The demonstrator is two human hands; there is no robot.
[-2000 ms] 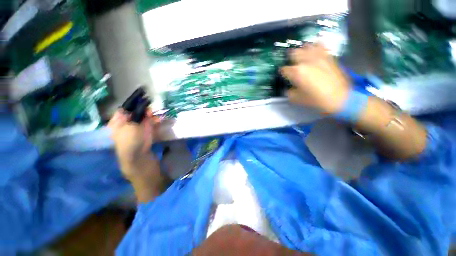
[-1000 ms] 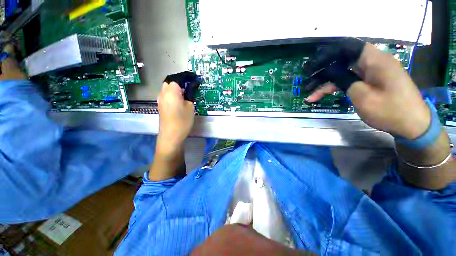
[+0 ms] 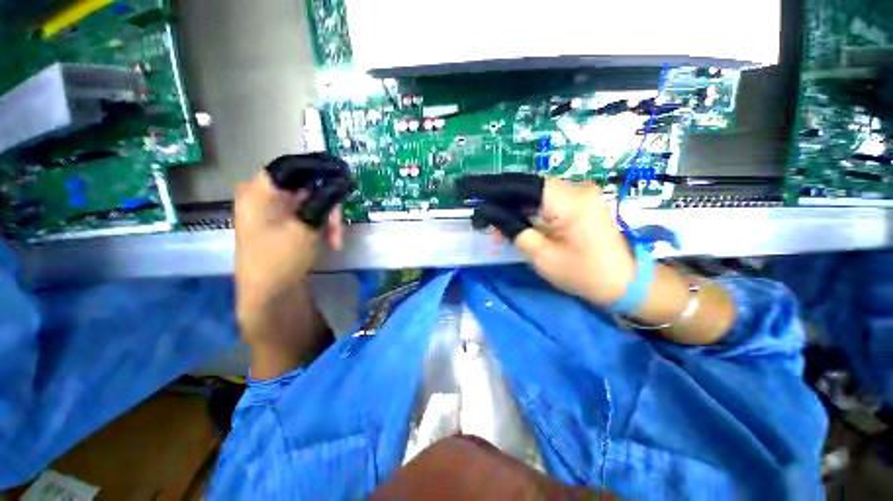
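Observation:
A green circuit board (image 3: 441, 147) lies in front of me, with a long white-silver heatsink (image 3: 568, 34) across its far part. My left hand (image 3: 284, 220), with black finger cots, is over the board's near left corner, its fingers curled together. My right hand (image 3: 563, 225), with black cots, is over the board's near edge at the middle, its thumb and fingers pointing left. Whether either hand pinches a small part cannot be told. A light blue wrist strap (image 3: 638, 280) with a blue cord is on my right wrist.
A silver conveyor rail (image 3: 411, 245) runs along the near edge, with dark chain showing beside the board. Another board (image 3: 93, 171) with a finned heatsink (image 3: 44, 103) and yellow strip (image 3: 78, 15) lies left. A third board (image 3: 847, 147) lies right. A blue sleeve (image 3: 108, 362) shows at left.
My right hand has moved left and nearer to me, from over the board's right part to its near edge. My left hand sits slightly lower left. The view has shifted.

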